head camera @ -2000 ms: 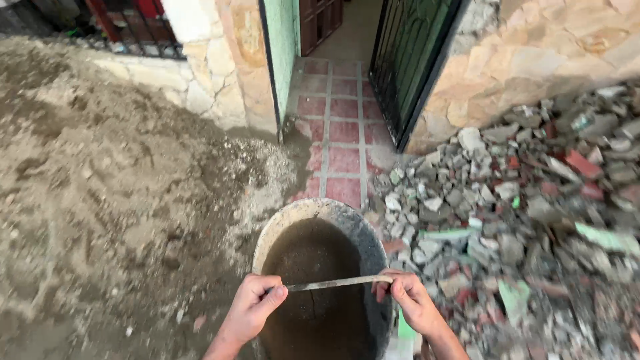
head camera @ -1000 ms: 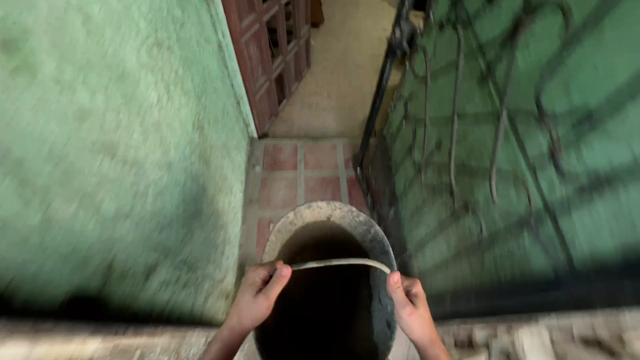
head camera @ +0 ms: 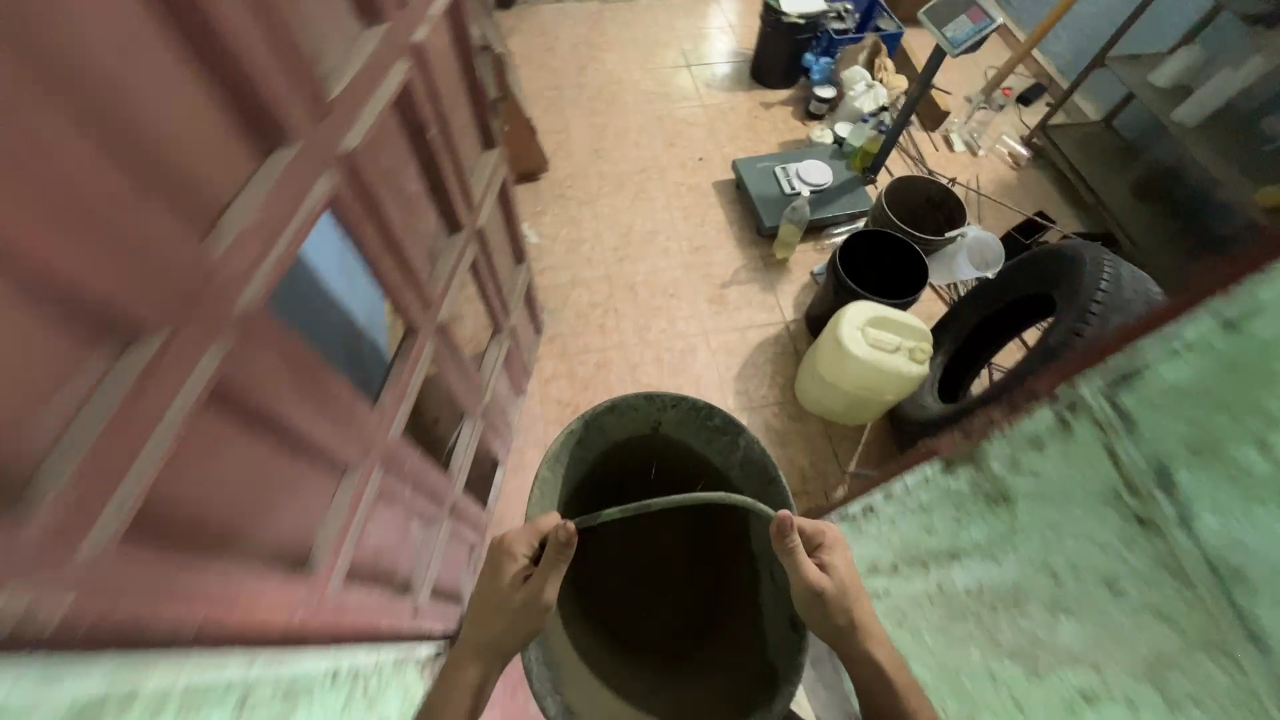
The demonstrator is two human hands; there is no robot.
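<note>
A large round bucket [head camera: 550,460] with a dirty rim hangs below my hands at the bottom centre of the head view. Its curved handle [head camera: 672,500] spans the opening. My left hand [head camera: 518,590] grips the handle's left end, and my right hand [head camera: 822,580] grips its right end, both with thumbs on top. Dark shadow fills the inside, so what it holds cannot be told.
Left stands a reddish panelled door [head camera: 250,400]; right, a green wall [head camera: 1080,520]. Beyond on the tiled floor [head camera: 630,250] are a yellow jerrycan [head camera: 860,365], tyre [head camera: 1050,320], black bucket [head camera: 835,300], platform scale [head camera: 765,195] and bottle [head camera: 792,228].
I have moved with the bucket from the rubble outside, past the green wall and metal gate, to the doorway of the tiled room. Both hands have kept hold of the handle.
</note>
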